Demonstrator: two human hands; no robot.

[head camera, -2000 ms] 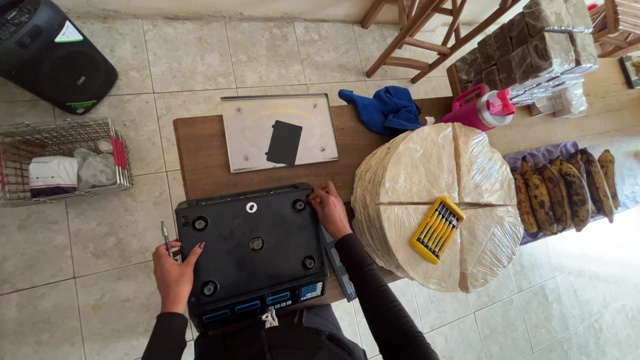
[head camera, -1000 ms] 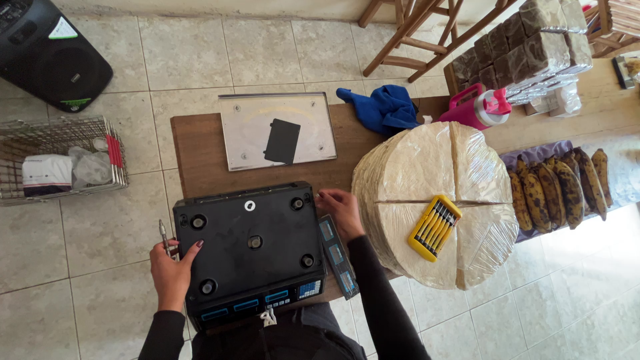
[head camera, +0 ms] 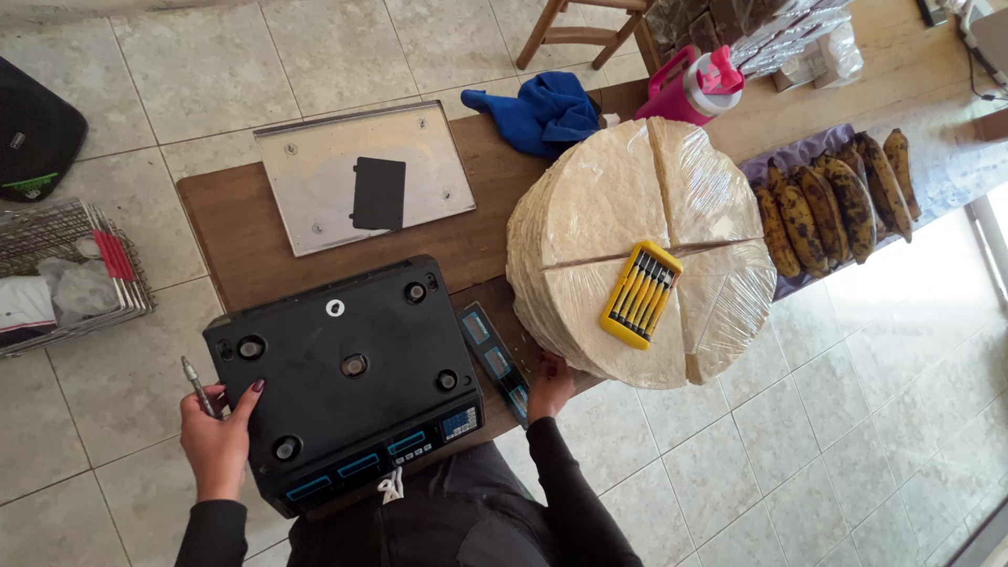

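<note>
A black electronic scale (head camera: 354, 339) lies underside up on the wooden bench, its feet showing and its display panel towards my body. My left hand (head camera: 216, 441) rests on its left edge, with a slim metallic screwdriver (head camera: 197, 384) held between the fingers. My right hand (head camera: 550, 386) is near the bench's edge, beside a loose narrow display panel (head camera: 494, 358) and the stacked wafers; its fingertips are partly hidden, so a hold cannot be told. Behind the scale lies a metal plate (head camera: 315, 185) bearing a black plastic cover (head camera: 379, 194). A yellow screwdriver set (head camera: 642, 295) sits on the wrapped wafers (head camera: 598, 197).
A blue cloth (head camera: 543, 114) and a pink tumbler (head camera: 689, 87) stand behind the wafers. Ripe plantains (head camera: 819, 209) lie at the right. A wire basket (head camera: 130, 291) and a black speaker (head camera: 35, 130) are at the left, a wooden stool (head camera: 583, 35) at the back.
My right hand has moved from the scale's right edge towards my body, down to the bench by the wafers. The left hand stays on the scale with the screwdriver. The view has turned somewhat.
</note>
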